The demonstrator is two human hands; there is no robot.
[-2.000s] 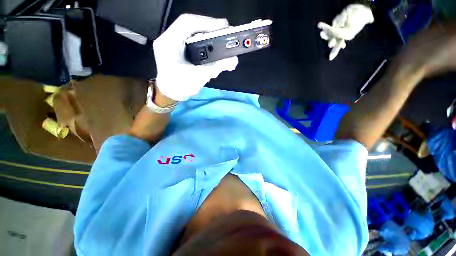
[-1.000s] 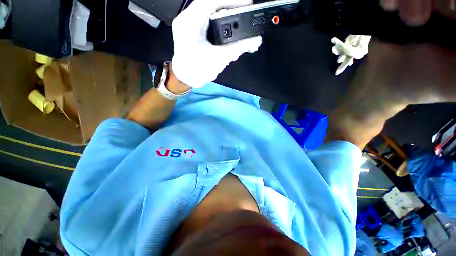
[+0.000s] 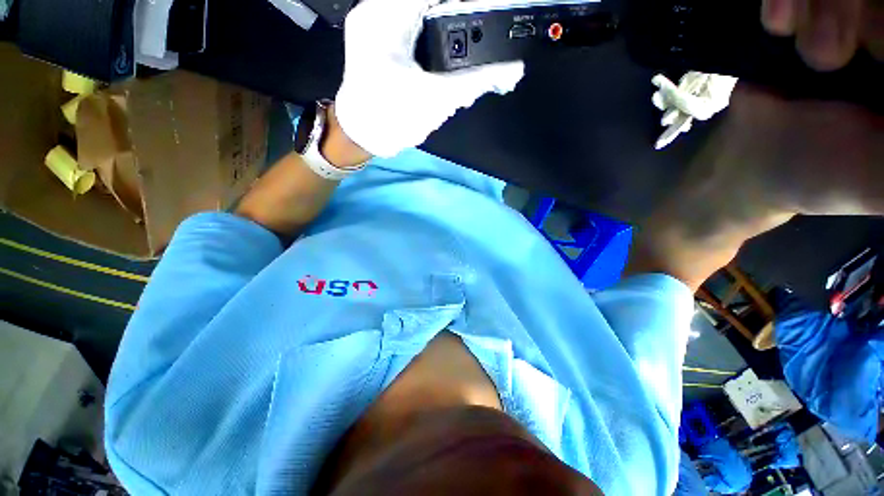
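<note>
My left hand (image 3: 397, 92), in a white glove, grips a flat black set-top box (image 3: 485, 41) by its left end at the top of the view. The box's port edge faces me, with a round power jack, a flat slot and a red-ringed jack. My right hand (image 3: 814, 34), bare and partly cut off by the top edge, is closed around a thick black driver (image 3: 678, 37). The driver lies level, its left end against or very near the box's right end. The driver hides or shades the connector there, so contact cannot be told.
A crumpled white glove (image 3: 693, 102) lies on the black bench mat (image 3: 562, 136) below the driver. Black units (image 3: 73, 39) stand at the upper left. An open cardboard box (image 3: 194, 145) with yellow rolls is at the left. A blue plastic object (image 3: 601, 254) is below the bench edge.
Two seconds ago my right hand was out at the right and the connector showed. It has since brought the driver to the box's right end. The box has shifted up and right.
</note>
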